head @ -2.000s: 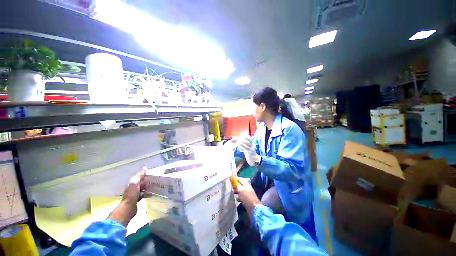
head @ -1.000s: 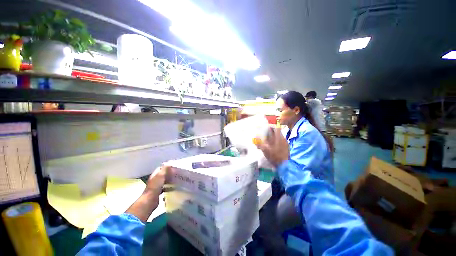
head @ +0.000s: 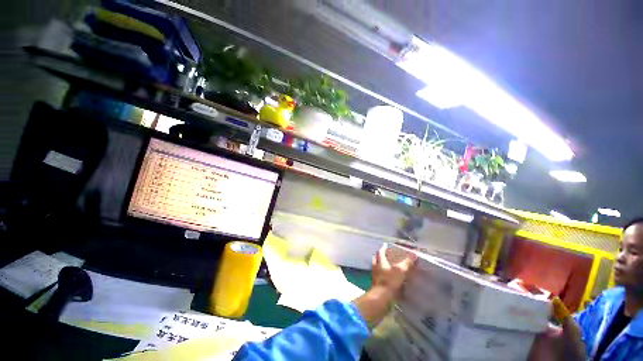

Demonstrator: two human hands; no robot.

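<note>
White retail boxes point(head: 486, 300) stand in a stack at the lower right, blurred by motion. My left hand point(head: 392, 273) is on the left side of the top box, with its fingertips at the upper edge. My right hand point(head: 562, 337) is against the right side of the stack, partly hidden by the boxes and blurred. A small orange-yellow item point(head: 560, 310) shows at its fingers. The stack's bottom is cut off by the picture's edge.
A lit monitor point(head: 204, 189), a yellow tape roll point(head: 236, 279), yellow sheets point(head: 310, 273) and printed labels point(head: 190, 331) are on the bench left of the stack. A shelf point(head: 338, 156) with plants runs above. A coworker in blue point(head: 608, 317) is at the right.
The view has swung left, so the stack shows farther right and the monitor is fully in view. My right hand has come down from above the stack to its right side.
</note>
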